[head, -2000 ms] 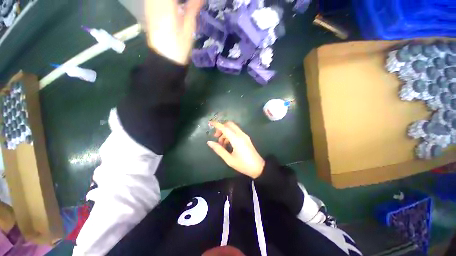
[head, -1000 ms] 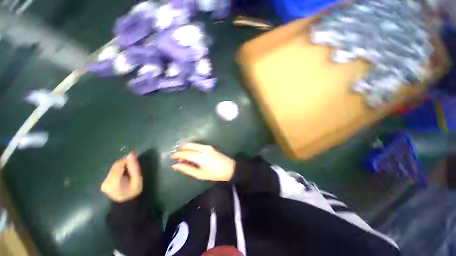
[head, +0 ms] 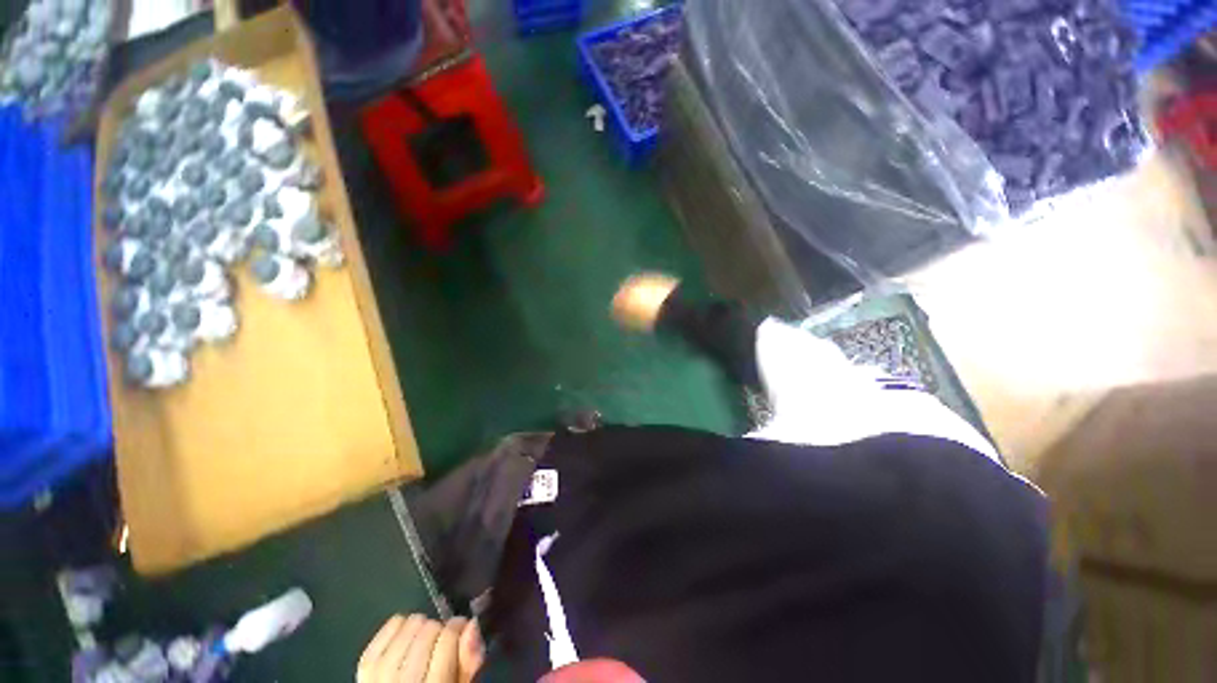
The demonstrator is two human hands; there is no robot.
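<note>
My left hand (head: 421, 651) is at the bottom edge of the picture, by the bench's edge, partly cut off, with its fingers curled; what they hold, if anything, is hidden. My right hand (head: 643, 302) is blurred above the green floor; its grip cannot be made out. A shallow cardboard tray (head: 267, 440) at the left bears many white-and-grey pieces (head: 200, 200) at its far end. A white glue bottle (head: 271, 620) with a blue tip lies at the lower left, beside purple parts with white lumps (head: 147, 660). A lined carton (head: 801, 160) of purple parts (head: 1001, 94) stands upper right.
A red stool (head: 454, 147) stands on the floor beyond the tray. A small blue crate (head: 641, 74) of purple parts is at the top. Blue crates (head: 47, 294) are stacked at the far left. A low tray (head: 888, 344) of small greyish pieces lies by my right sleeve.
The view has swung to the right, away from the bench, bringing the stool and lined carton into view. My hands have moved apart, my left to the bench edge, my right out over the floor.
</note>
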